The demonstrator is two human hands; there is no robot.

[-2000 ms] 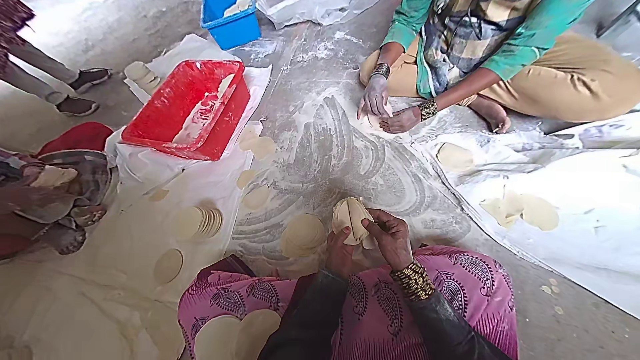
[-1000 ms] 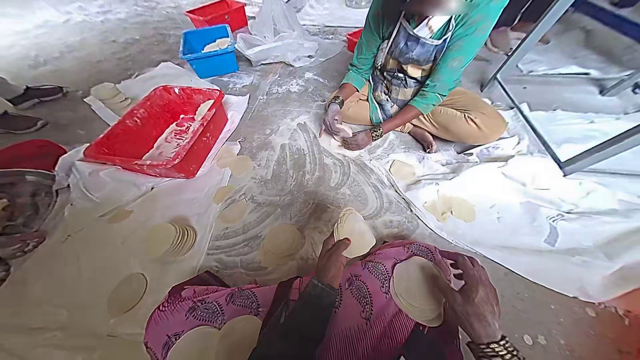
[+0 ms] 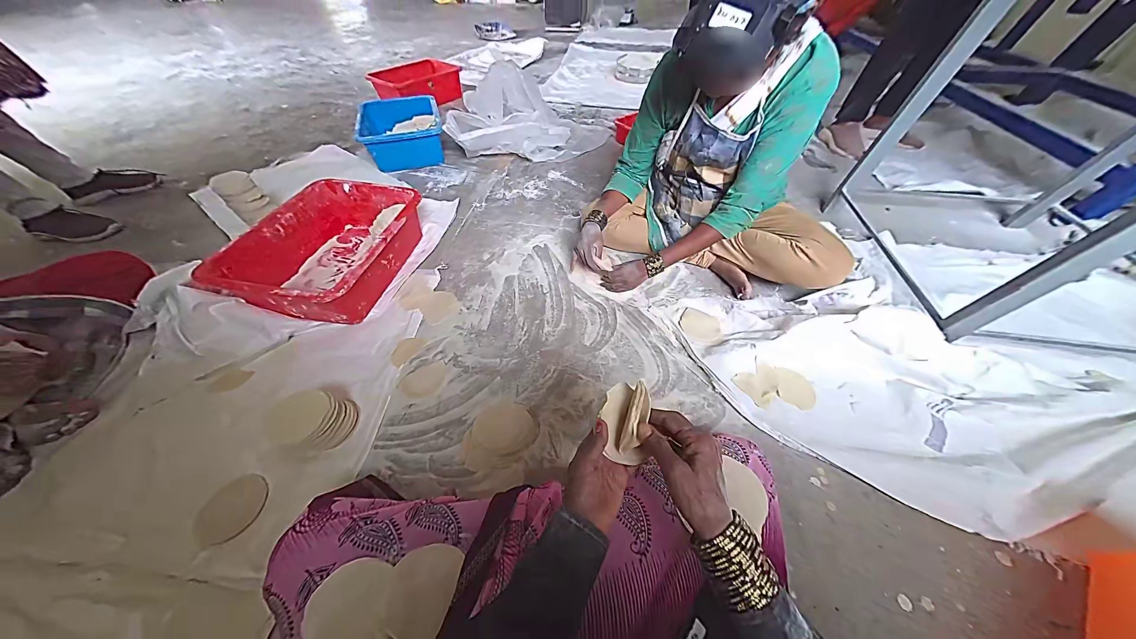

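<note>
My left hand [image 3: 596,484] holds a small stack of thin round dough discs [image 3: 621,424] upright above my lap. My right hand [image 3: 690,470], with bangles at the wrist, pinches the right side of the stack, where some discs are bent away from the others. Behind my right hand, a pale disc [image 3: 745,493] lies on the pink patterned cloth over my right knee. More large discs [image 3: 386,593] rest on the cloth at my left knee. On the floury floor just ahead is another pile of discs [image 3: 501,435].
A fanned stack of discs [image 3: 311,419] and a single disc [image 3: 231,508] lie on the left sheet, near a red tub [image 3: 319,297]. A blue tub [image 3: 399,146] stands beyond. A co-worker [image 3: 719,169] sits ahead, hands on the floor. A metal frame [image 3: 932,213] stands right.
My right hand has moved from the disc on my right knee back to the stack in my left hand. Two seconds ago both hands were also at the stack. The view has tilted up.
</note>
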